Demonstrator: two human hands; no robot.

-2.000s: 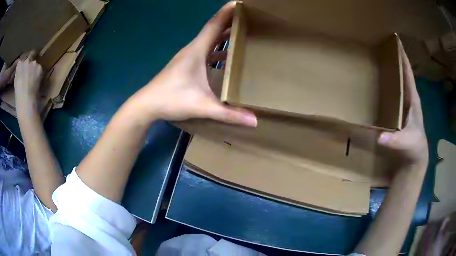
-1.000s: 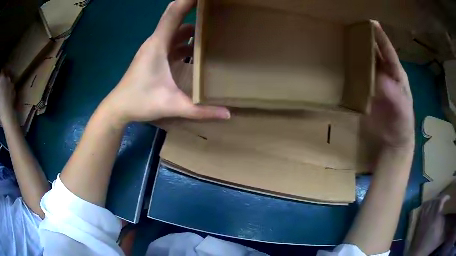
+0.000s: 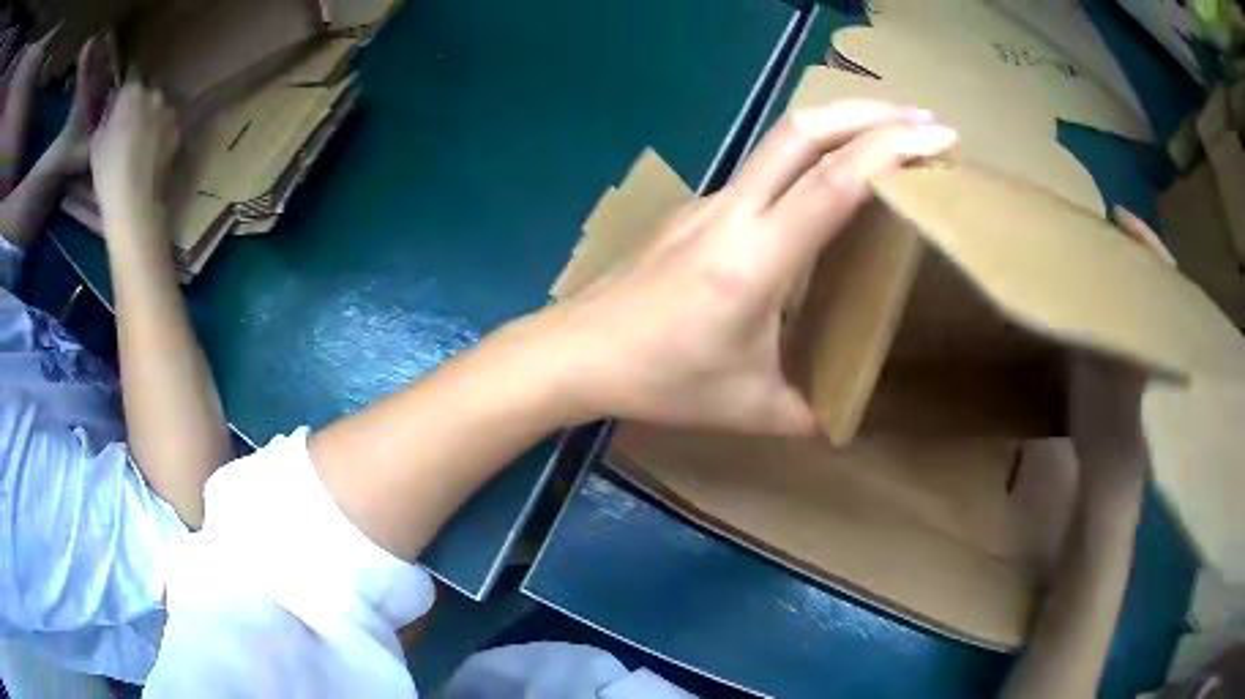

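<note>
A folded box (image 3: 863, 328) is held tilted above a stack of flat box blanks (image 3: 874, 519). Its lid panel (image 3: 1038, 266) hangs partly over the open tray, so the inside is dark and mostly covered. My left hand (image 3: 737, 287) grips the left end wall, with fingers over the top near the lid and thumb at the lower edge. My right hand (image 3: 1109, 403) is at the right end of the box. The lid hides most of it; the wrist and a fingertip beyond the lid show.
Dark green tables (image 3: 410, 178) meet at a slanting gap. At the upper left another person's hands (image 3: 134, 144) work on stacked cardboard (image 3: 266, 150). More blanks (image 3: 997, 62) lie at the upper right. Cardboard flaps (image 3: 621, 225) stick out behind my left hand.
The box has turned and tilted, and its lid has come forward over the tray opening. My left hand has moved right and up onto the end wall's top. The view has shifted left.
</note>
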